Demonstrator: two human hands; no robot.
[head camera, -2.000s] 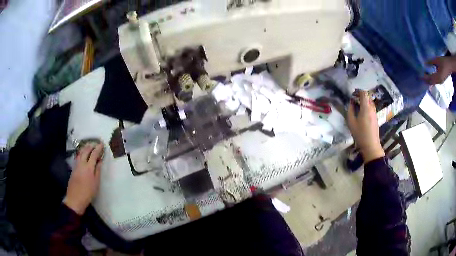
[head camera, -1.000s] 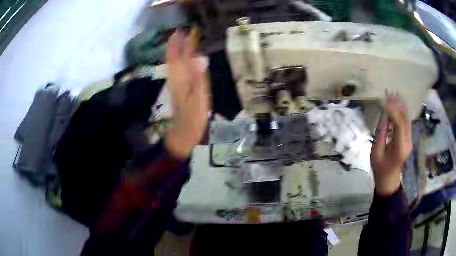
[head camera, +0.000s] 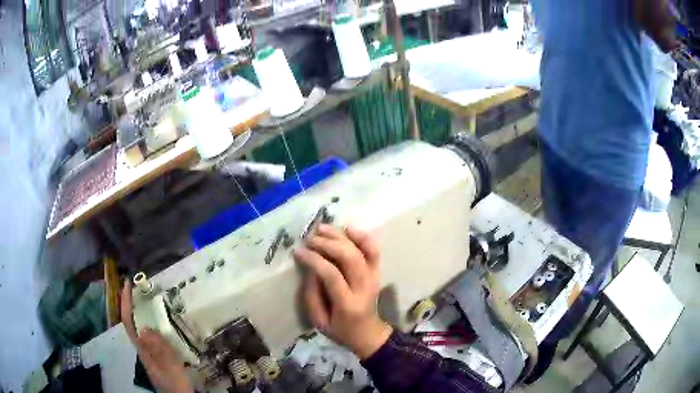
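Observation:
The cream sewing machine head (head camera: 414, 207) lies across the view, its dark handwheel (head camera: 471, 165) at the right end. My right hand (head camera: 343, 285) rests with bent fingers against the upper front of the head, near small metal thread guides (head camera: 278, 246). No tool shows in it. My left hand (head camera: 160, 355) is at the head's left end, partly hidden behind it and cut off by the lower edge; its fingers point up along the end cover. Whether it holds anything is hidden.
Thread cones (head camera: 278, 83) stand behind the head, above a blue bin (head camera: 253, 206). A grey fabric strip (head camera: 483, 322) hangs at the bed's right, beside a bobbin tray (head camera: 543, 285). Red-handled snips (head camera: 445, 338) lie near it. A person in blue (head camera: 591, 100) stands behind right, near a stool (head camera: 643, 303).
The view has tilted up and shows the cones and bin. Both raised hands have come to the machine head, the right to its front, the left to its left end. The person in blue shows again.

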